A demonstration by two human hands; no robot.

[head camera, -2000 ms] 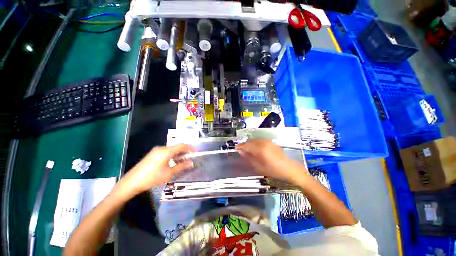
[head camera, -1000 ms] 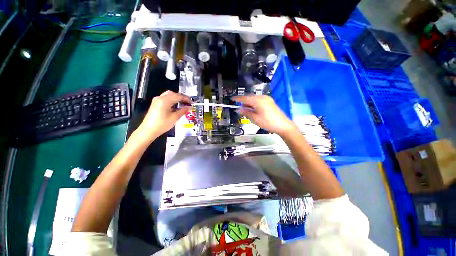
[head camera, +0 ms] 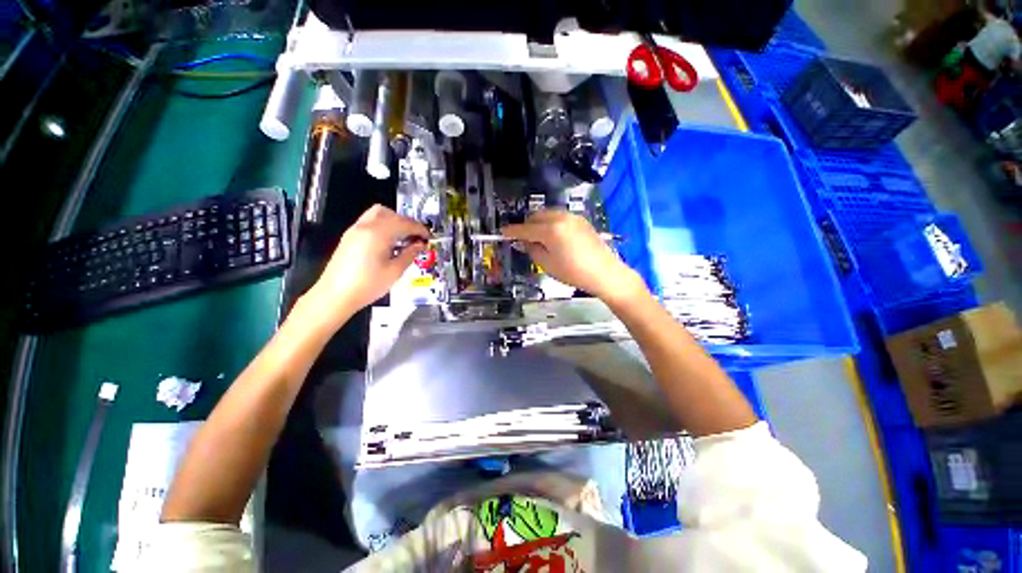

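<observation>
A thin white cable assembly (head camera: 489, 237) is stretched level across the middle of the bench machine (head camera: 460, 280). My left hand (head camera: 381, 249) pinches its left end. My right hand (head camera: 557, 244) pinches it to the right of the machine's centre, with a short dark end showing beyond the fingers. The cable's middle is partly hidden by machine parts. Below, a bundle of white cables with dark ends (head camera: 482, 435) lies along the near edge of the silver-grey plate (head camera: 448, 386). Another bundle (head camera: 572, 332) lies at the plate's far right, partly under my right forearm.
The upper blue bin (head camera: 728, 202) with white cables stands right of the machine, and a lower blue bin (head camera: 652, 516) is nearer me. Red scissors (head camera: 661, 67) lie by the white shelf (head camera: 437, 52). A black keyboard (head camera: 168, 249), crumpled scrap (head camera: 177, 392) and paper are at left.
From over the plate, both hands moved forward to the machine with the cable. Since one second ago, my right hand shifted slightly left, and the machine parts around the cable's middle changed position.
</observation>
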